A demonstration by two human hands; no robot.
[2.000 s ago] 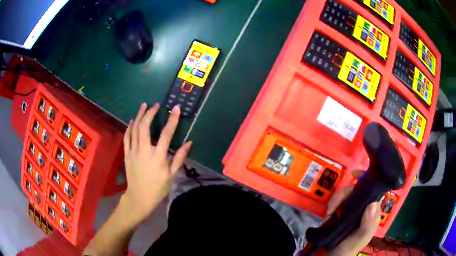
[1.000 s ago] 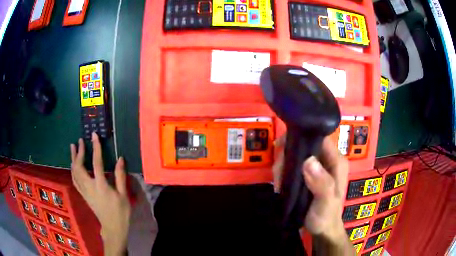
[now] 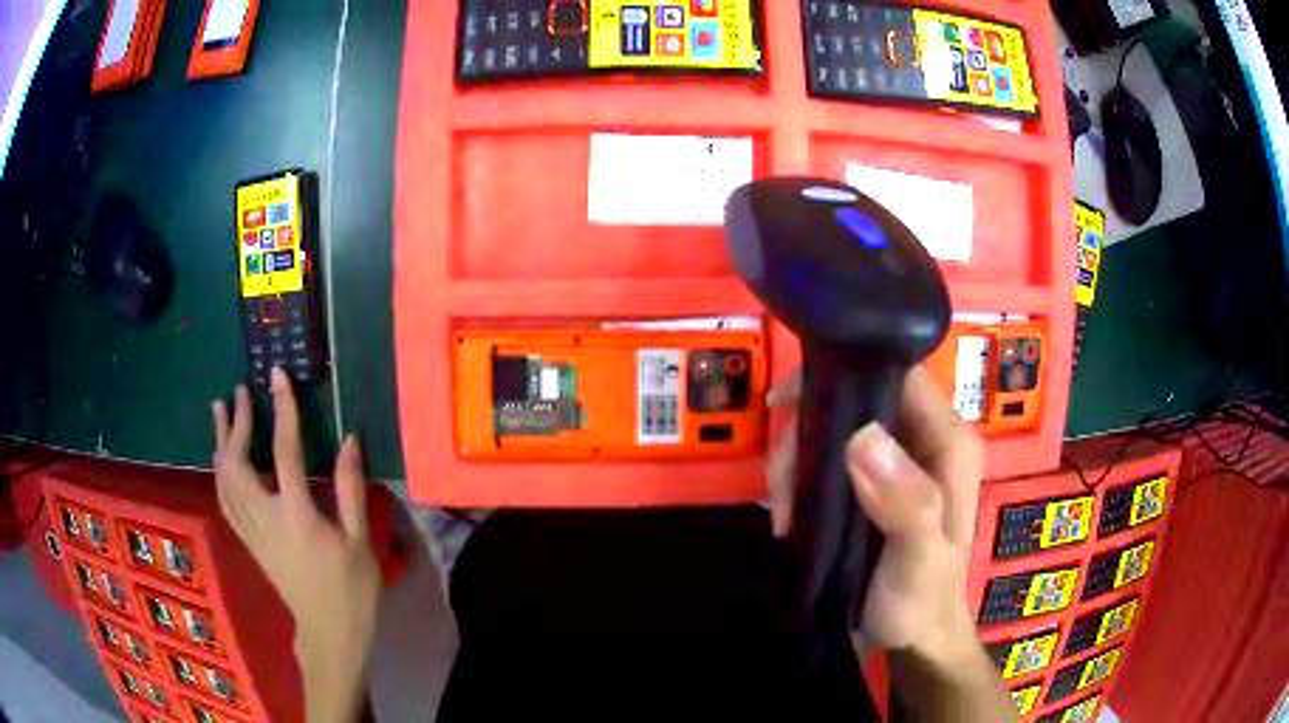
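My right hand (image 3: pixel 905 523) is closed around the handle of a black barcode scanner (image 3: pixel 841 269), its head over the red tray (image 3: pixel 424 254) and a blue light on top. My left hand (image 3: pixel 304 523) is empty with fingers spread, a fingertip at the lower end of a feature phone (image 3: pixel 280 283) lying front up on the bench. In the tray's near row, an orange phone (image 3: pixel 608 396) lies back up, and another orange phone (image 3: pixel 1001 374) is partly hidden by my right hand. White label slips (image 3: pixel 664 180) lie in the pockets behind.
Front-up phones (image 3: pixel 608 36) fill the tray's far pockets. Stacked red trays stand at left (image 3: pixel 156 607) and right (image 3: pixel 1081 565). A black mouse (image 3: pixel 134 261) is at left, another (image 3: pixel 1131 156) on a pale mat at right. Orange phones (image 3: pixel 226 36) lie far left. Cables run along the right bench edge.
The view has swung round to face the tray squarely since the oldest frame. A blue light now shows on the scanner. Both hands stay in much the same place since the last earlier frame.
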